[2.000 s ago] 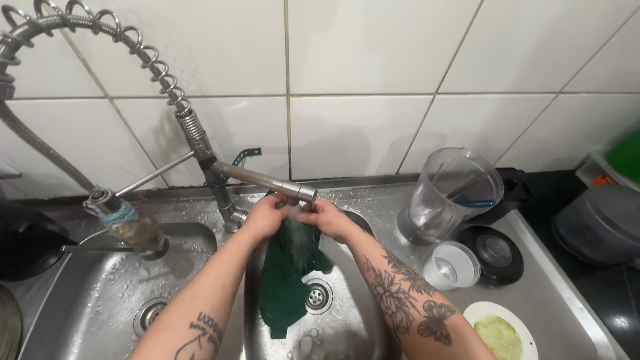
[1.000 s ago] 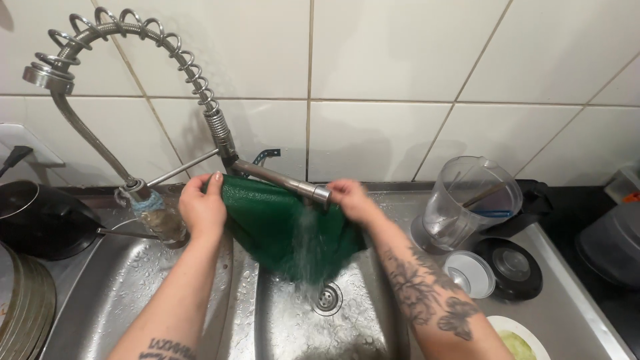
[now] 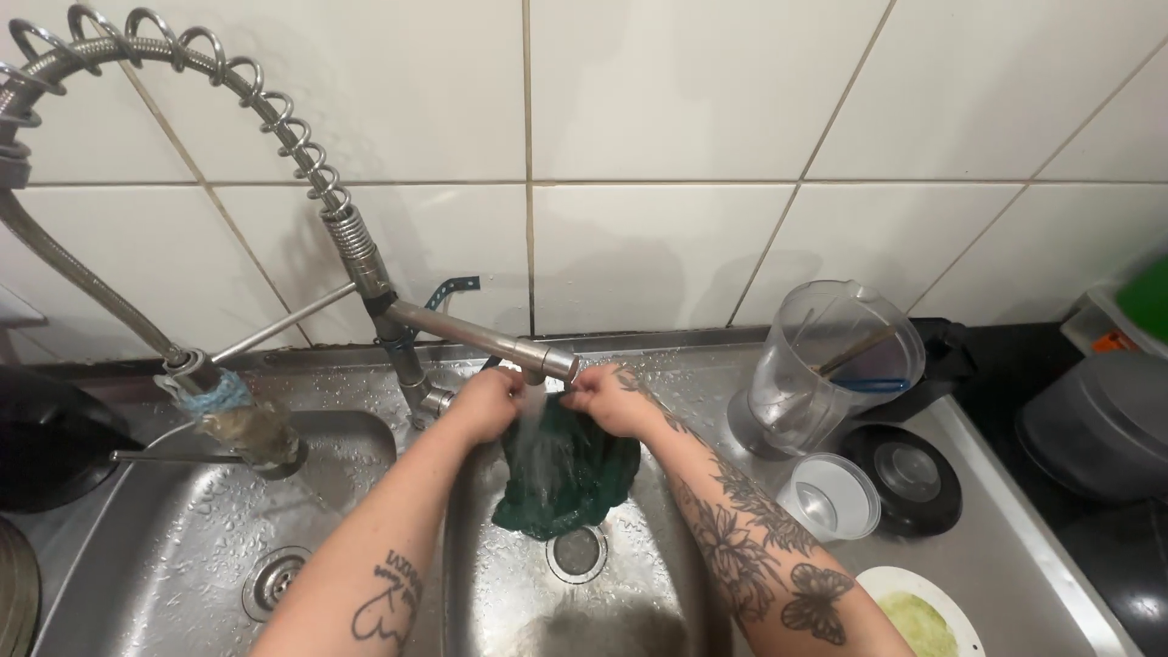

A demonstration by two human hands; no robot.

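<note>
A wet, dark green cloth (image 3: 570,474) hangs bunched in the right-hand basin of the steel sink (image 3: 484,593). Both hands pinch its upper edge just under the faucet spout (image 3: 547,360): my left hand (image 3: 488,401) at the left of the spout, my right hand (image 3: 613,399) at the right. Water runs from the spout onto the cloth between them. The cloth's lower edge hangs just above the drain (image 3: 577,554). My fingertips are partly hidden by the spout and the cloth.
At left are the coiled spring faucet hose (image 3: 274,119), its cloth-wrapped sprayer (image 3: 242,420), a black pan (image 3: 55,438) and the second basin (image 3: 182,538). At right stand a clear blender jar (image 3: 830,365), a plastic cup (image 3: 832,497), a black lid (image 3: 912,479) and a white plate (image 3: 876,584).
One second ago my hands held the cloth stretched wide on both sides of the spout. They have come closer together, and the cloth now hangs narrow and bunched.
</note>
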